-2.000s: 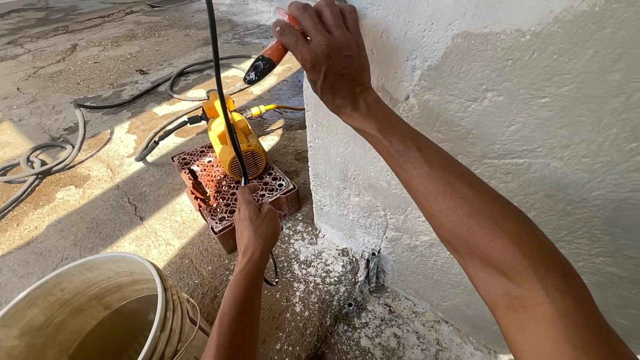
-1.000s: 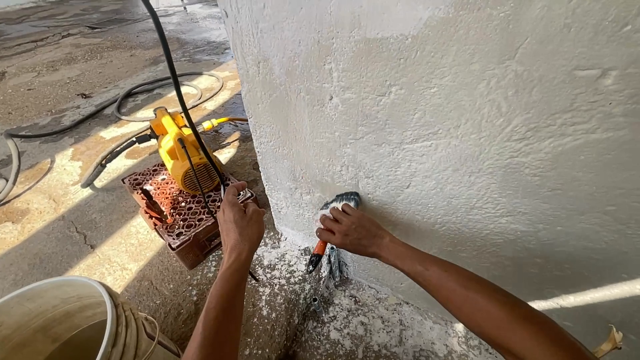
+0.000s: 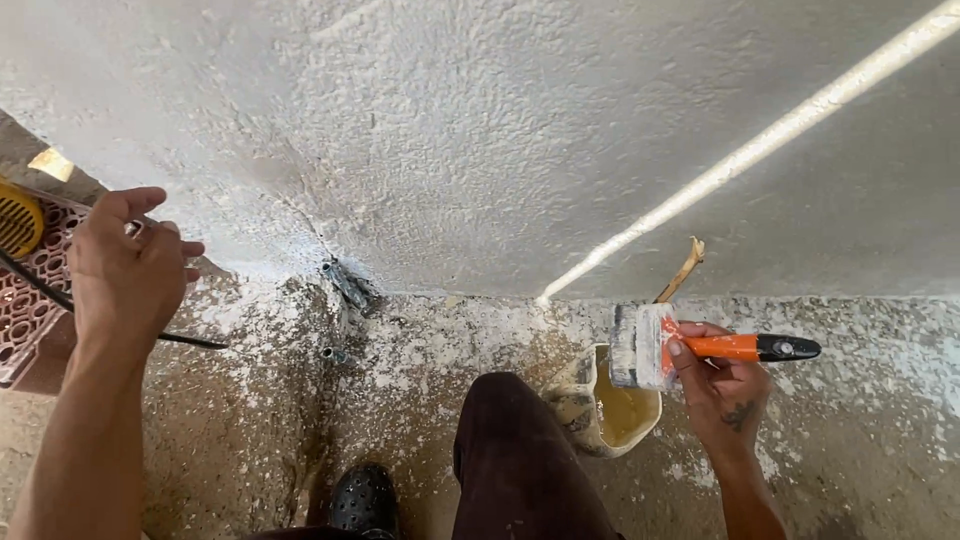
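Observation:
My right hand (image 3: 724, 382) grips a wide paintbrush (image 3: 652, 345) with an orange and black handle, its bristles pointing left. The brush is over the rim of a cut plastic container (image 3: 577, 405) that holds yellowish liquid. A stick (image 3: 681, 268) leans by the wall behind the brush. My left hand (image 3: 131, 262) is raised at the left with fingers spread and bent; a black cable (image 3: 37, 285) passes behind it. A small shiny thing shows between its fingers; I cannot tell whether it is held. The rough, whitish wall (image 3: 465, 150) fills the upper view.
On the left, a perforated brick (image 3: 30, 315) carries a yellow machine (image 3: 19, 221), partly cut off. Pipe stubs (image 3: 346, 285) rise at the wall's foot from the paint-spattered floor (image 3: 420, 360). My knee (image 3: 517, 457) and a black clog (image 3: 365, 499) are at the bottom.
The brush has gone from the wall's lower corner to the container at the right. My left hand, earlier closed at the cable, now has its fingers spread. The view has swung right and down.

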